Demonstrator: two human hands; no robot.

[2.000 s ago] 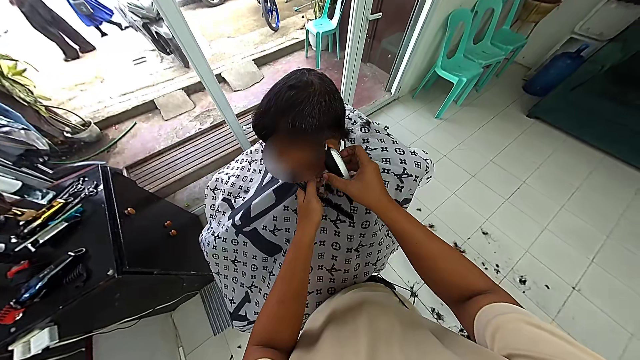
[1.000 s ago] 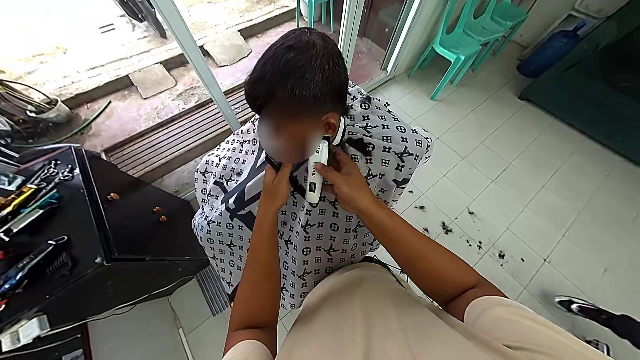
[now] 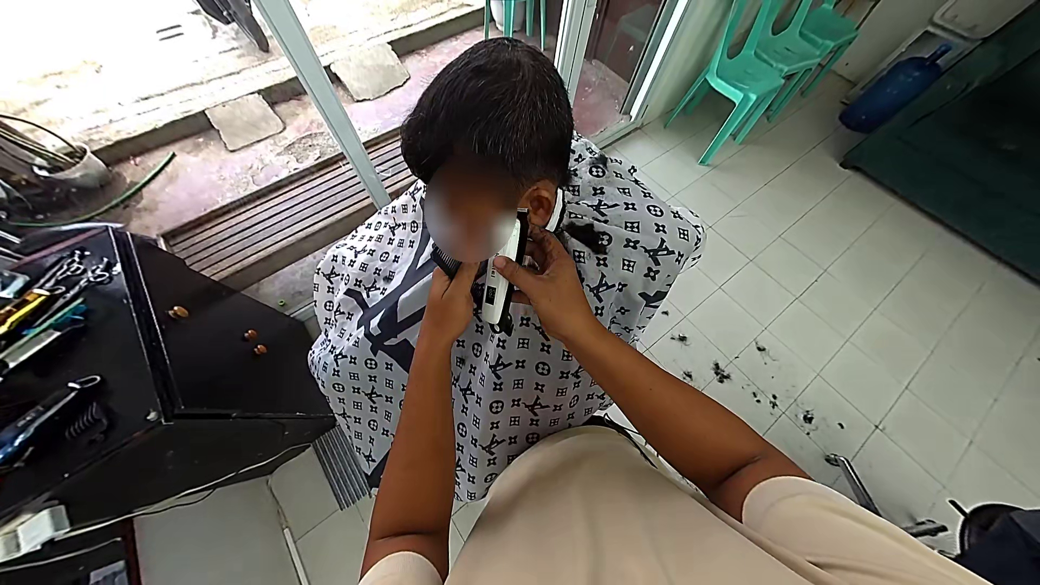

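Note:
A person with short dark hair (image 3: 500,106) sits before me under a white patterned barber cape (image 3: 520,398). My right hand (image 3: 552,284) is closed around a white and black hair clipper (image 3: 499,284), its blade end close to the side of the face, below the ear (image 3: 538,201). Just left of the clipper, my left hand (image 3: 451,305) grips a black comb (image 3: 445,262) near the chin; part of the comb is hidden. Cut hair (image 3: 587,234) lies on the cape at the shoulder.
On the left, a black counter (image 3: 223,374) holds scissors (image 3: 77,272), combs and another clipper (image 3: 41,422). Green plastic chairs (image 3: 743,77) and a blue water jug (image 3: 894,88) stand at upper right. Hair clippings (image 3: 721,372) lie on the tiled floor. A metal-framed object (image 3: 853,483) is at lower right.
Two seconds ago the clipper was higher, beside the ear; it has since come down to a more upright hold below it. The view has moved closer to the seated person.

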